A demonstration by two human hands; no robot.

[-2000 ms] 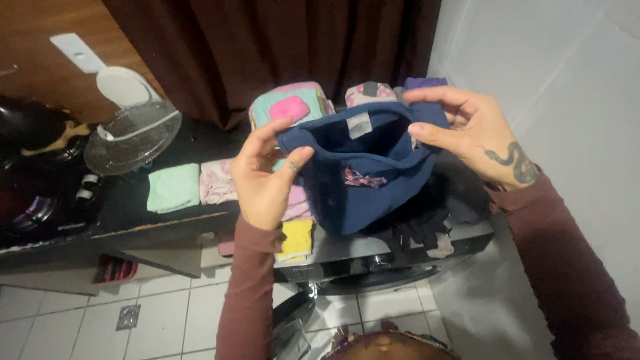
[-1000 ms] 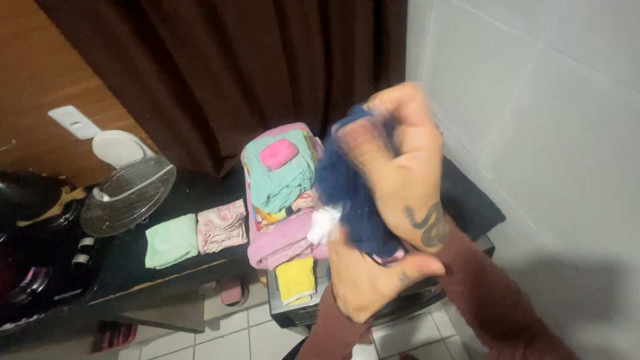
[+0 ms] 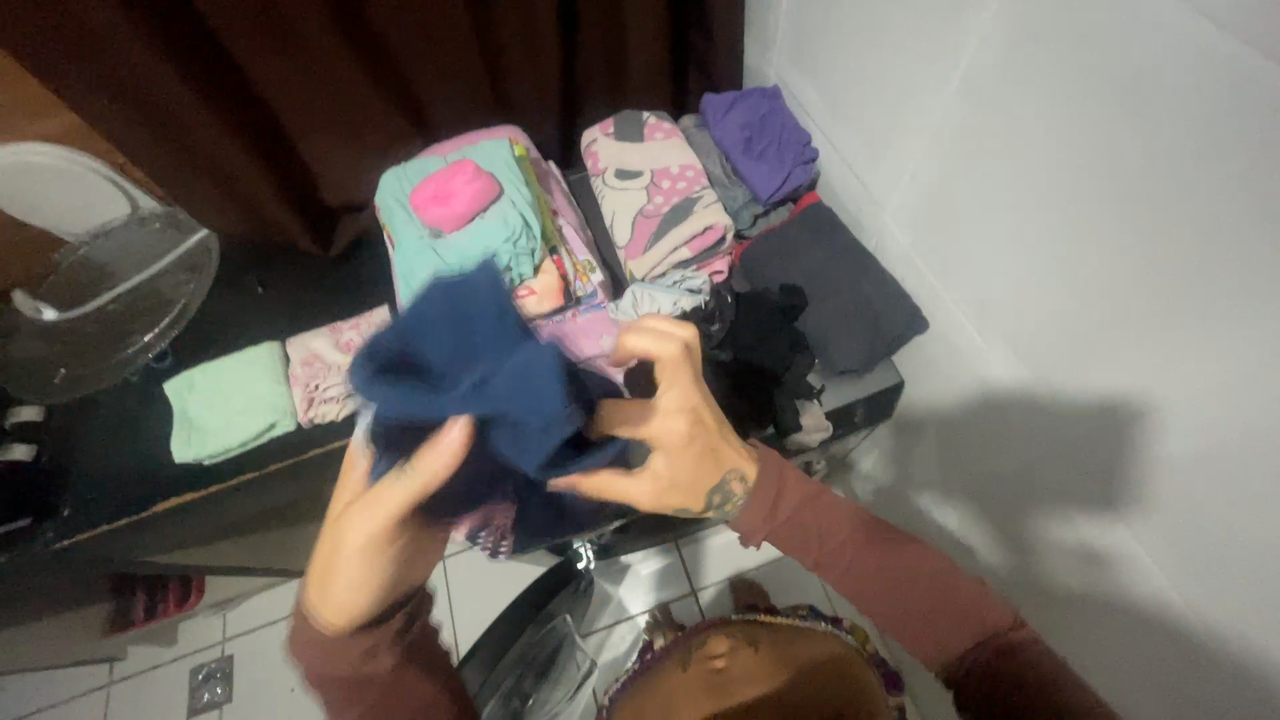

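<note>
A navy blue garment (image 3: pixel 490 370), bunched and partly blurred, is held up between my two hands above the counter's front edge. My left hand (image 3: pixel 385 520) grips its lower left part, thumb over the cloth. With bent fingers, my right hand (image 3: pixel 665 430) pinches its right side. Behind it lies a stack of folded clothes with a teal garment (image 3: pixel 465 230) and a pink rolled cloth (image 3: pixel 455 196) on top. A folded mint cloth (image 3: pixel 232 402) and a pink patterned cloth (image 3: pixel 335 365) lie to the left.
A folded cartoon-print cloth (image 3: pixel 655 195), a purple garment (image 3: pixel 762 143), a dark grey folded garment (image 3: pixel 835 285) and black crumpled cloth (image 3: pixel 760 350) lie at the right, beside the wall. A glass lid (image 3: pixel 110 300) stands at the left. Below is an open round appliance door (image 3: pixel 545 620).
The navy garment, held spread by its opening two seconds ago, is now bunched between my hands. My hands were close together one second ago and are now apart on its two sides.
</note>
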